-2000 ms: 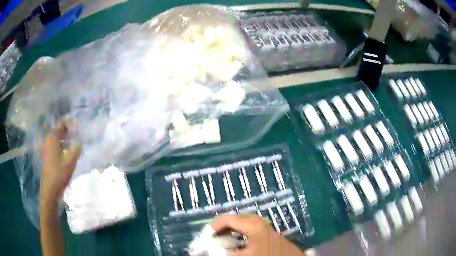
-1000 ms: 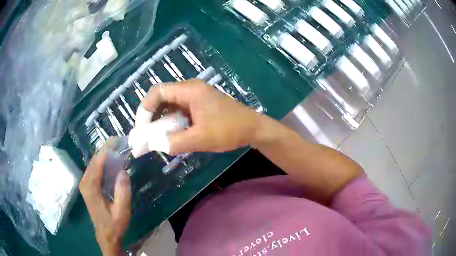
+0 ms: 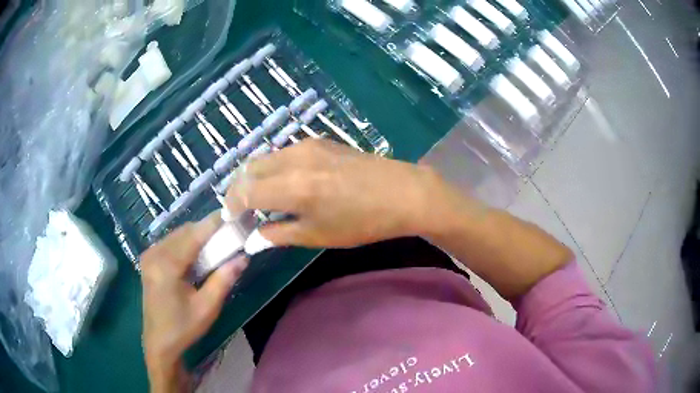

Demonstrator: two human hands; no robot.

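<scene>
My left hand (image 3: 180, 288) holds a small white wrap (image 3: 220, 249) between thumb and fingers. My right hand (image 3: 307, 196) meets it from the right, its covered thumb tip touching the wrap's end; its fingers bend over the same spot. Whether a rod is inside the wrap is hidden. Both hands are just above the near edge of a clear parts tray (image 3: 115, 222), which holds thin silvery rods with grey-white ends in rows. The right hand covers the tray's near right part. A stack of white pieces (image 3: 65, 280) lies left of my left hand.
A large cloudy poly bag (image 3: 46, 130) spreads at the left, with white blocks (image 3: 142, 84) by its mouth. A clear tray of white cylinders (image 3: 480, 119) overhangs the green table edge at the upper right, above the tiled floor. Part of another tray (image 3: 595, 9) shows beyond.
The view tilted down from the bench toward my body. My left hand has come from the bag to meet my right hand and now grips the white wrap. Both hands moved lower over the tray.
</scene>
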